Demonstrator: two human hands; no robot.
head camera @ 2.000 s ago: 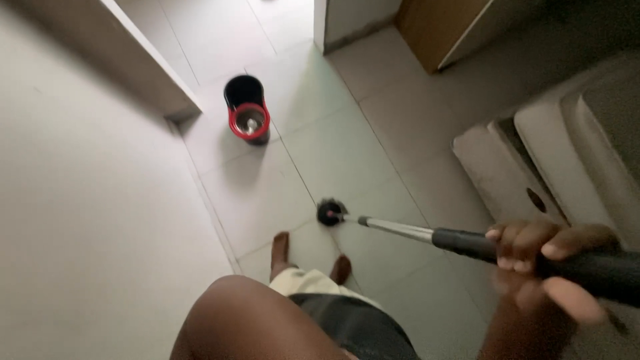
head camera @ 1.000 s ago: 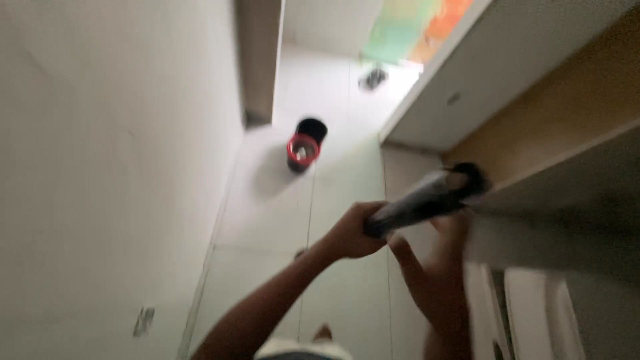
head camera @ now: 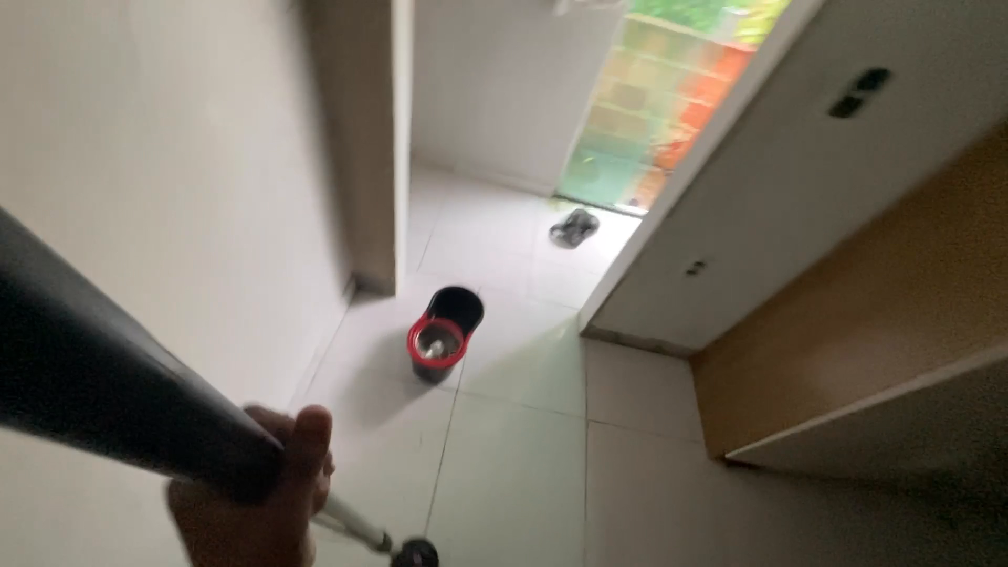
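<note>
My left hand is closed around the thick black grip of a mop handle, which crosses the lower left of the view. Past the fist, the thinner metal pole runs down to a dark round mop head at the bottom edge, partly cut off. My right hand is out of view. Ahead on the tiles stands a black spin-mop bucket with a red rim around its spinner basket and a black open section behind it.
A pale wall rises at left, ending at a door frame. Dark footwear lies by the glass door. At right are a wall with sockets and a wooden panel.
The pole, pointing up and right a second ago with both hands near it, now slants from upper left to lower right. The right hand has left the view. The view has shifted.
</note>
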